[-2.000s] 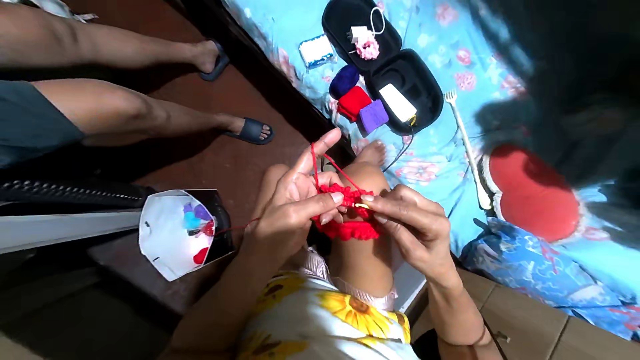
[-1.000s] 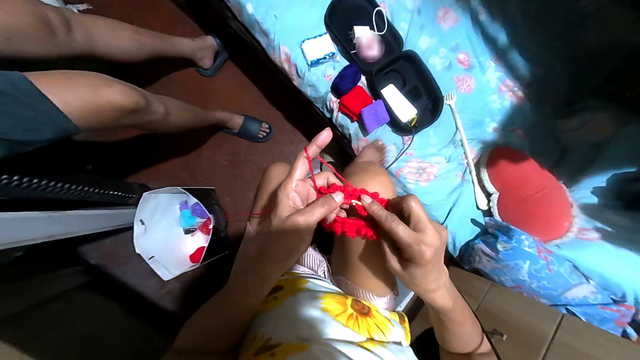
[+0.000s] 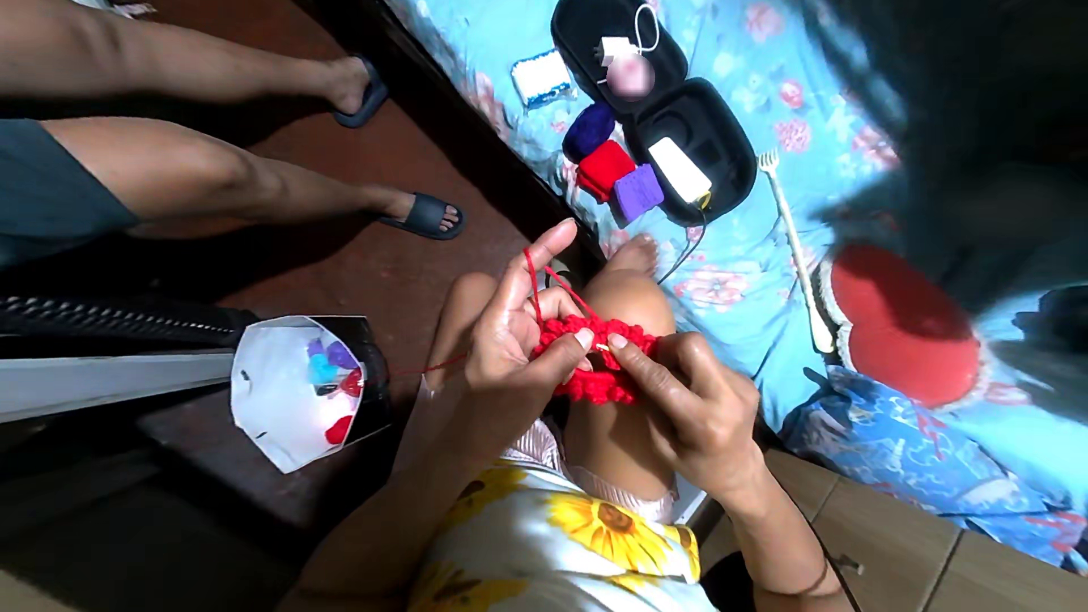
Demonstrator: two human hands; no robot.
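Note:
Red crocheted yarn work (image 3: 599, 387) is held between both hands above my knees. My left hand (image 3: 523, 340) pinches its left part between thumb and fingers, with red yarn looped around the raised index finger. My right hand (image 3: 697, 391) grips a thin crochet hook (image 3: 603, 347), of which only a short gold-coloured bit shows at the stitches; the rest is hidden by the fingers. A red strand runs left from my left hand toward a white, open-topped container (image 3: 280, 391) with small red, purple and blue items inside.
On the floral bed sheet lie an open black case (image 3: 731, 110), red (image 3: 605, 170) and purple (image 3: 638, 192) bundles, a long white fork-ended stick (image 3: 797, 255) and a red heart-shaped cushion (image 3: 905, 327). Another person's legs (image 3: 229, 178) extend from the left. Wooden drawers (image 3: 901, 527) stand lower right.
Both hands stay at the red work with small finger movements. The raised left index finger has shifted slightly, and the yarn remains looped on it.

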